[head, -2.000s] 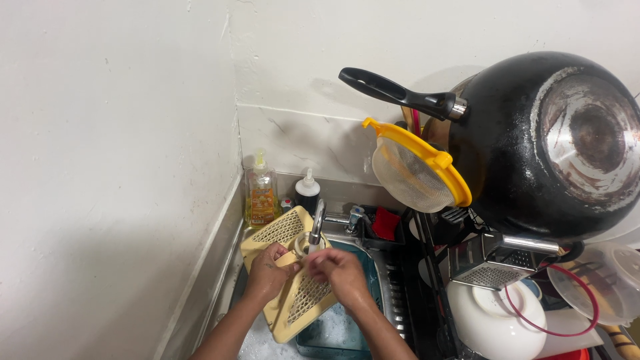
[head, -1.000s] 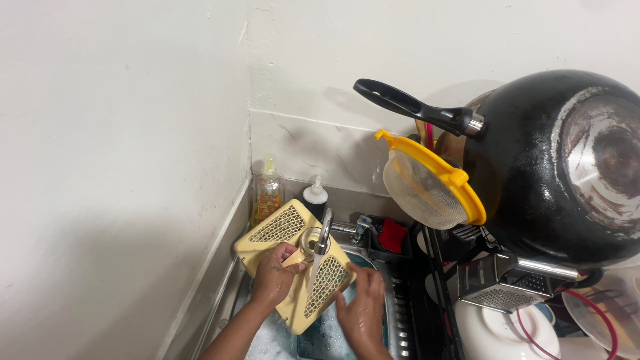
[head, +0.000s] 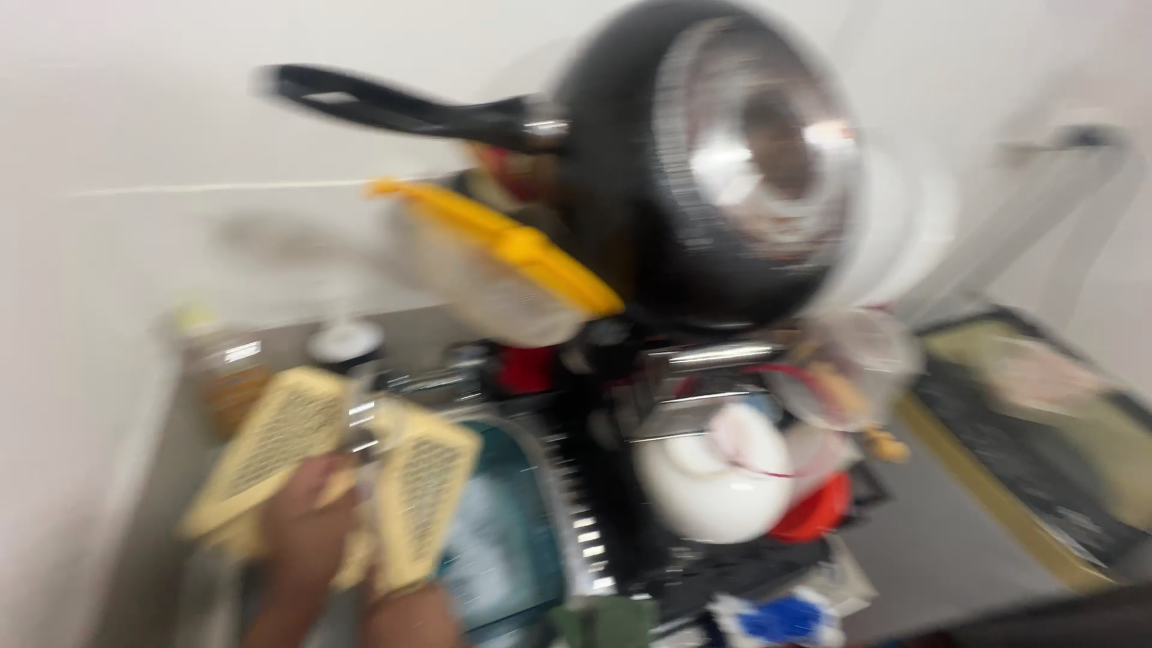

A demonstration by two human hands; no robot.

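Note:
A cream plastic piece with perforated panels (head: pixel 427 481) is held under the metal faucet (head: pixel 363 423) at the lower left; motion blurs the frame. My left hand (head: pixel 310 517) grips it near its middle. Of my right hand (head: pixel 414 616), only the wrist area shows at the bottom edge, behind the piece's right panel; its fingers are hidden. A teal basin (head: pixel 504 540) with suds or water lies right beside the piece.
A soap bottle (head: pixel 229 369) and a white-topped dark bottle (head: pixel 346 346) stand behind. Rightward, a black pan (head: pixel 621 180), a yellow-rimmed strainer (head: pixel 513 247), a grater (head: pixel 693 409) and a white bowl (head: pixel 711 486) are piled up. A blue-and-white item (head: pixel 778 621) lies at the bottom.
The view has swung right. My right hand, visible beside the piece's lower right corner a second ago, is now mostly hidden behind it.

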